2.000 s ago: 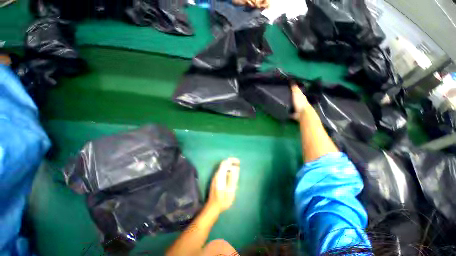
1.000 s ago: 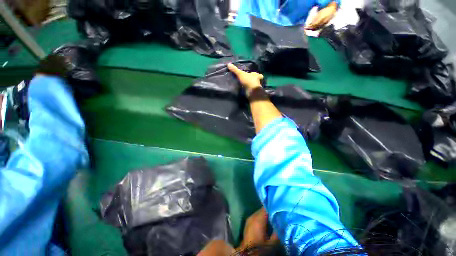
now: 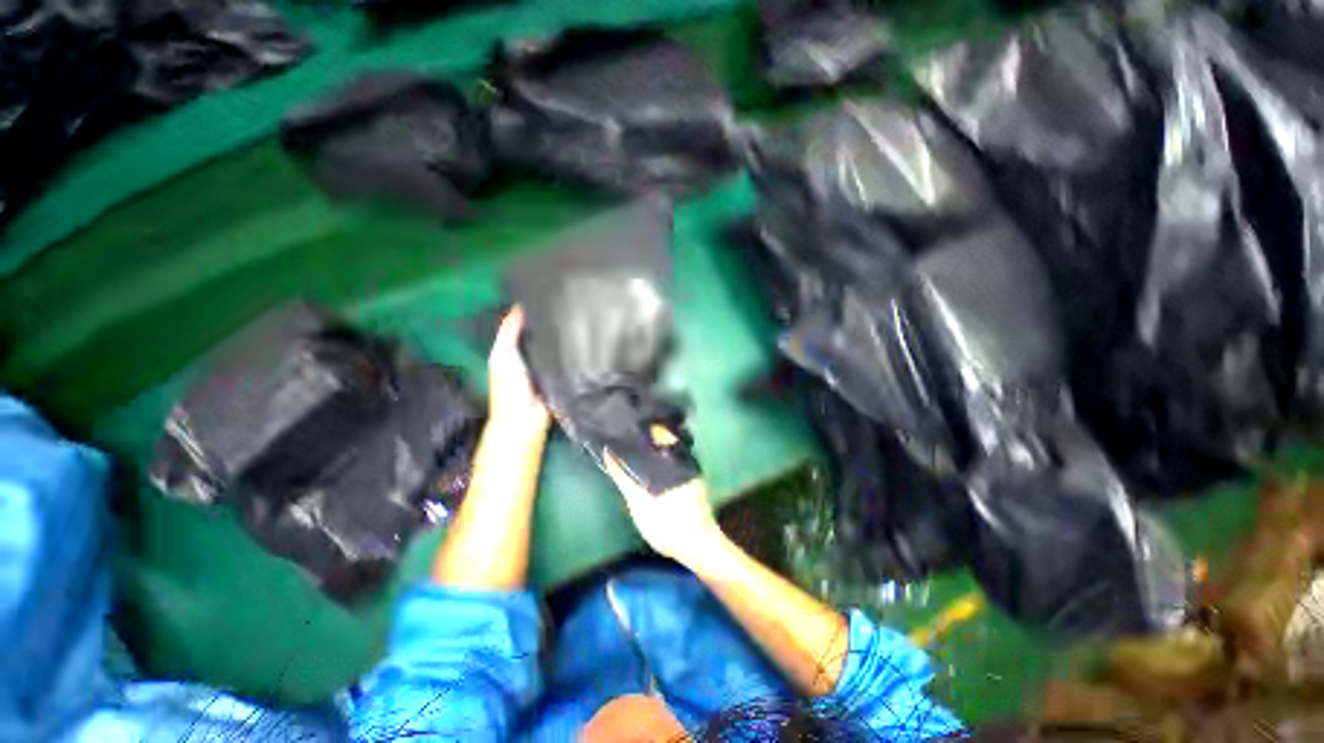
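Note:
A black plastic bag [image 3: 595, 312] is between my hands over the green tabletop, blurred, its lower end nearest me. My left hand [image 3: 516, 370] holds its left edge, with the fingers partly hidden behind it. My right hand [image 3: 668, 508] grips the near end, where the bag is bunched; a fingertip shows through at the plastic. Closed black parcels [image 3: 276, 414] lie on the tabletop to the left of my left hand.
A large heap of black bags [image 3: 987, 319] fills the right side. More black bags [image 3: 617, 109] lie on the green conveyor [image 3: 145, 298] beyond. A blue sleeve [image 3: 51, 552] of another person is at the left. Brown material is on the floor at lower right.
My right hand has come back from the conveyor and now grips a bag with my left hand, which was empty before. The view has turned towards the heap at the right.

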